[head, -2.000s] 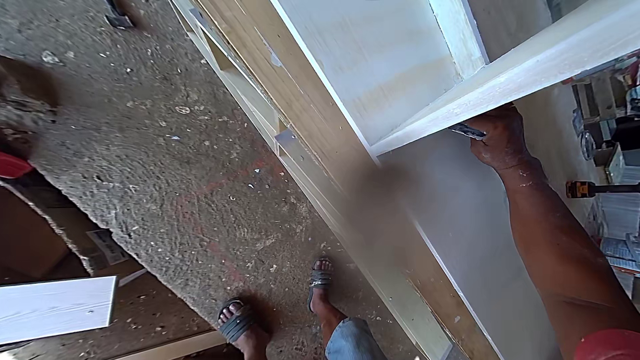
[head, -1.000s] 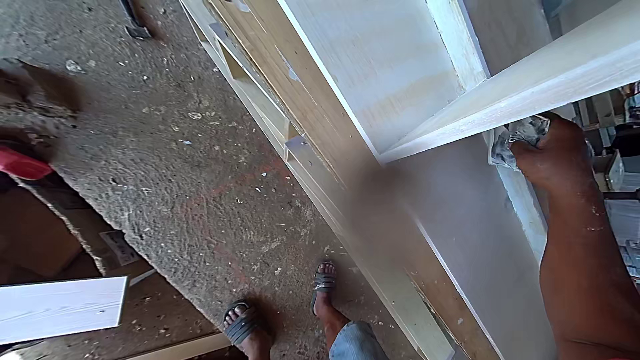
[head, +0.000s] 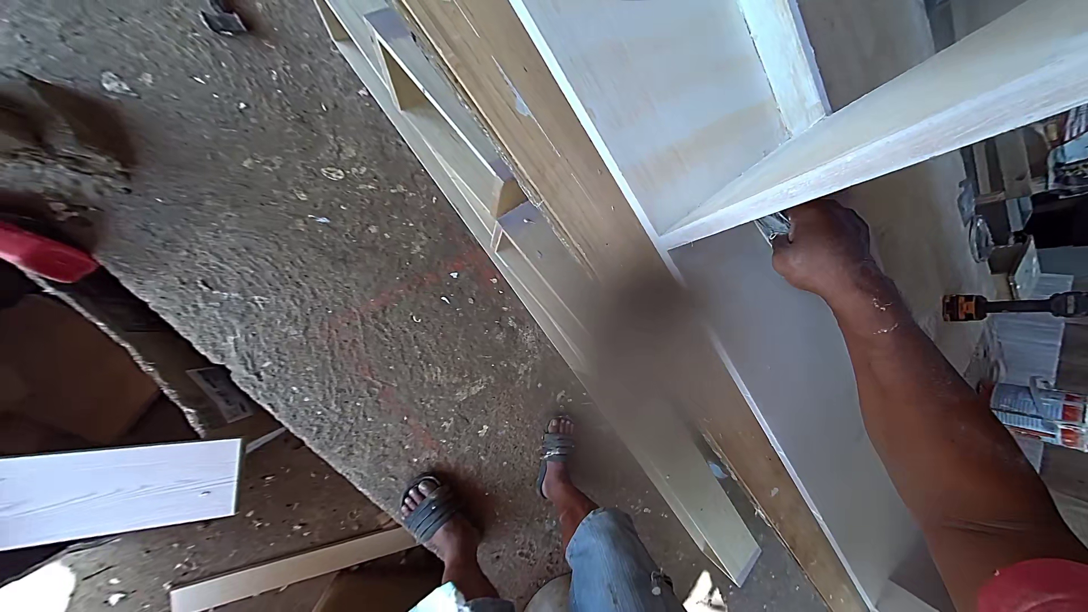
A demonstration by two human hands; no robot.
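My right hand [head: 820, 246] reaches in from the right and is closed on a crumpled greyish sheet [head: 773, 225], whose material I cannot tell. Hand and sheet are just under the edge of a white-coated wooden panel [head: 884, 153], which slants across the upper right. Below the hand lies a smooth greyish-white board [head: 790, 365] of the same wooden carcass. A paler compartment [head: 663, 102] of it is above. My left hand is not in view.
Bare wooden beams [head: 544, 136] run diagonally beside the carcass. On the rough concrete floor [head: 340, 255] are my sandalled feet [head: 438, 510]. A white board [head: 119, 493] lies lower left, near a red object [head: 42, 251]. An orange-and-black tool [head: 965, 308] and cans [head: 1037, 416] are at right.
My right hand first moved right along the slanting panel, showing more of the crumpled sheet, then came back left and lower. It keeps hold of the sheet throughout.
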